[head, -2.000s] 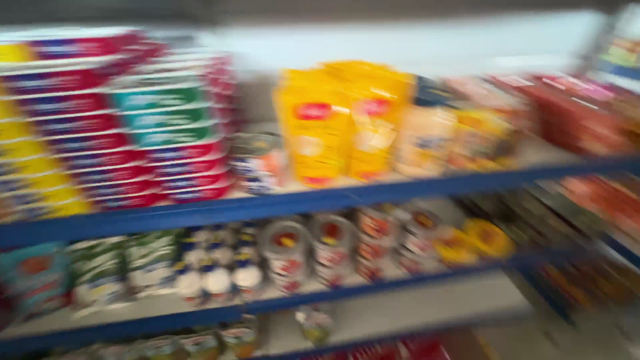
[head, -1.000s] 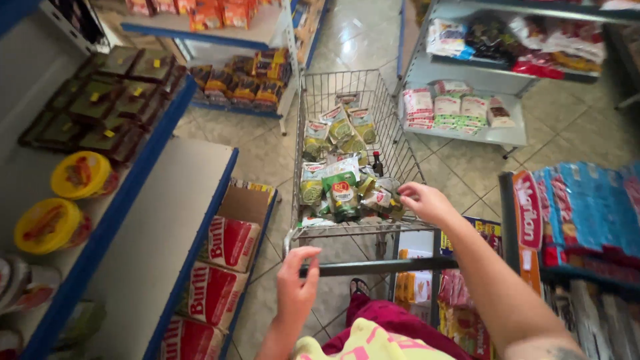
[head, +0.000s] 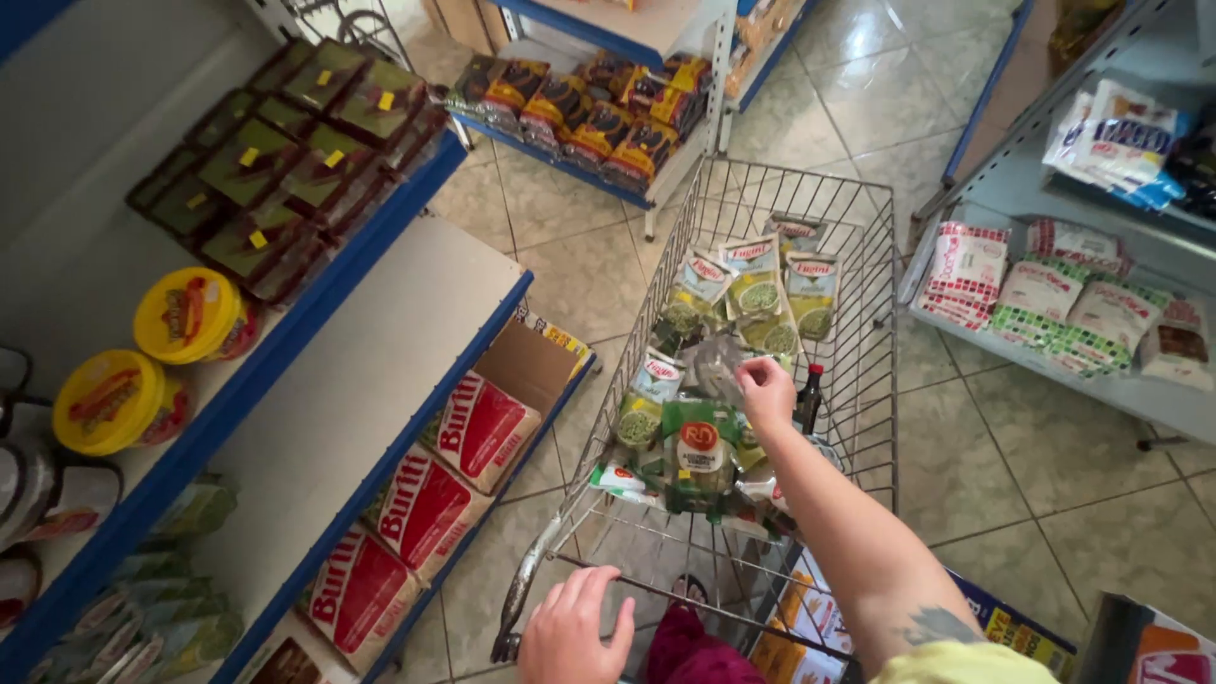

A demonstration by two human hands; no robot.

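A metal shopping cart (head: pixel 893 285) holds several Fugini pouches (head: pixel 750 285), a green pouch of olives (head: pixel 700 451) and a dark bottle with a red cap (head: pixel 809 399). Over the basket, my right hand (head: pixel 768 385) pinches a crumpled clear plastic package (head: pixel 714 366) between thumb and fingers; its contents are hard to make out. My left hand (head: pixel 578 627) lies at the near end of the cart, by the handle, fingers loosely spread. Whether it touches the handle is hidden beneath it.
At left, a blue-edged shelf (head: pixel 313 323) bears dark packs (head: pixel 285 161) and yellow-lidded tubs (head: pixel 185 313), with Buriti bags (head: pixel 413 513) low down. Bagged goods (head: pixel 1035 294) fill a shelf at right. Packaged food (head: pixel 579 119) stands on a low shelf beyond. Tiled floor (head: pixel 997 456) surrounds the cart.
The view has swung from the shelves down to the cart. My right hand has moved farther into the basket and now holds the clear package.
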